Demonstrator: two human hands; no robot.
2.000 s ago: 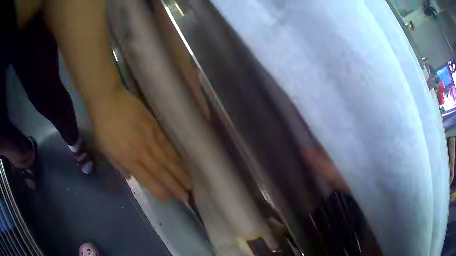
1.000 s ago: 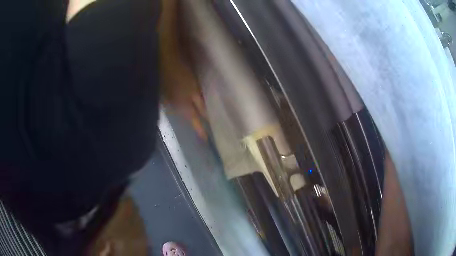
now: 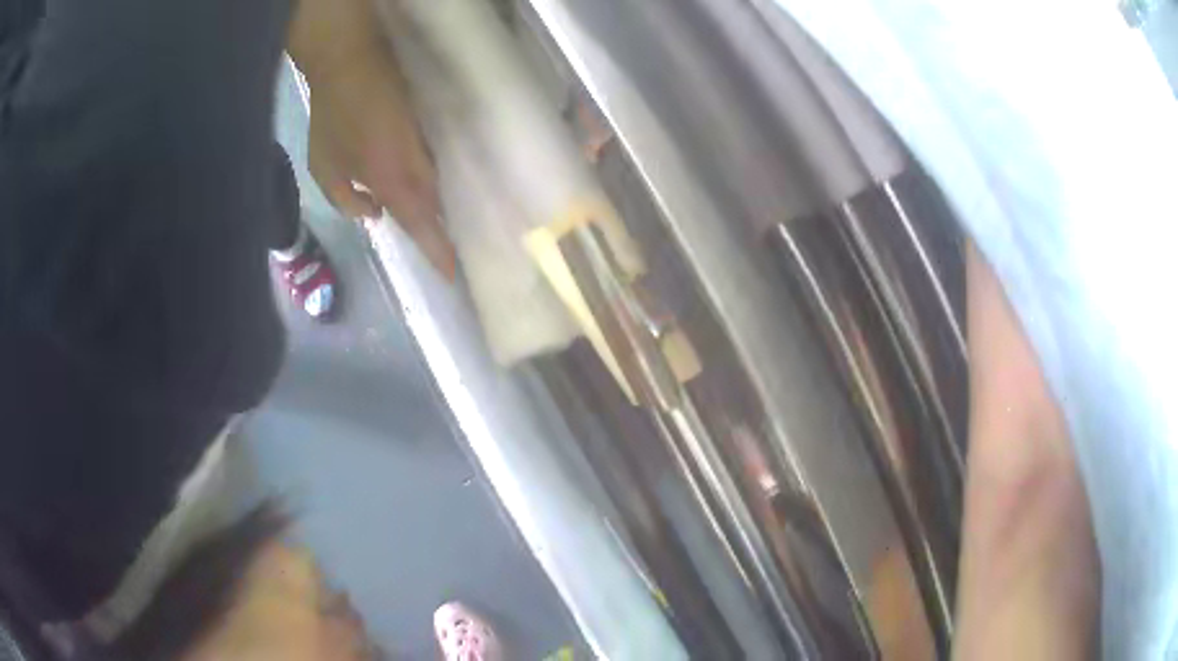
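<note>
A beige sleeve (image 3: pixel 510 258) lies over a metal tube; its mouth has a yellowish edging (image 3: pixel 575 278), and a bare shiny tube (image 3: pixel 723 497) runs out of it. My left hand (image 3: pixel 394 174) is at the upper left, blurred, against the outer side of the beige sleeve; its grip is unclear. A wide white to pale blue sleeve (image 3: pixel 1033 168) covers the right side. A bare forearm, apparently my right, rises from the bottom right edge; its hand is hidden under or behind the white sleeve.
Grey-mauve sleeves (image 3: pixel 827 142) end over bare tubes (image 3: pixel 891 362) in the middle. A pale rack rail (image 3: pixel 478 400) runs down beside the grey floor (image 3: pixel 375 452). Shoes show at the left (image 3: pixel 308 282) and bottom (image 3: pixel 465 633). Dark clothing (image 3: pixel 142 258) fills the left, with blurred skin at the bottom left.
The view has shifted along the tubes, so the sleeve mouth shows clearly. My left hand now appears higher in the picture. More of the forearm at the right shows.
</note>
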